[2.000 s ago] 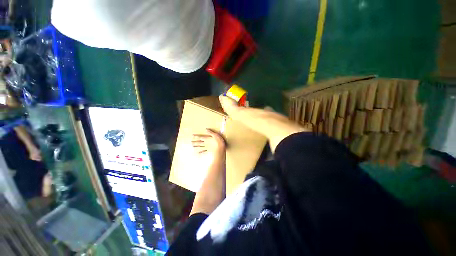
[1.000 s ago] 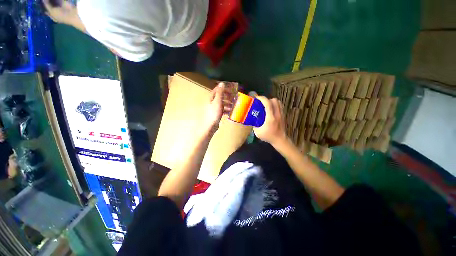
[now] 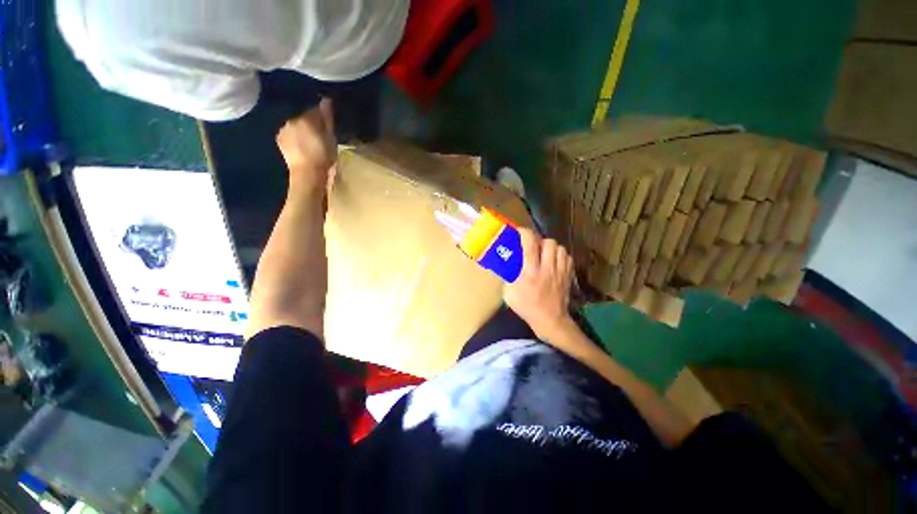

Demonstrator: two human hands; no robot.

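Note:
A brown carton lies close in front of my body, with a shiny tape strip near its upper right edge. My right hand grips a blue and orange tape dispenser over the carton's right part; clear tape shows at the dispenser's front. My left hand is at the carton's far left corner, its fingers curled and partly hidden; whether it grips the carton cannot be told.
Slatted cardboard divider stacks stand on the green floor at right. A person in a white top is at the upper left, near a red stool. A bench with a printed sheet and a bagged item lies left.
My left hand has left the tape by the dispenser and moved to the carton's far left corner. My right hand still holds the dispenser, now slightly lower. The white-topped person has shifted left.

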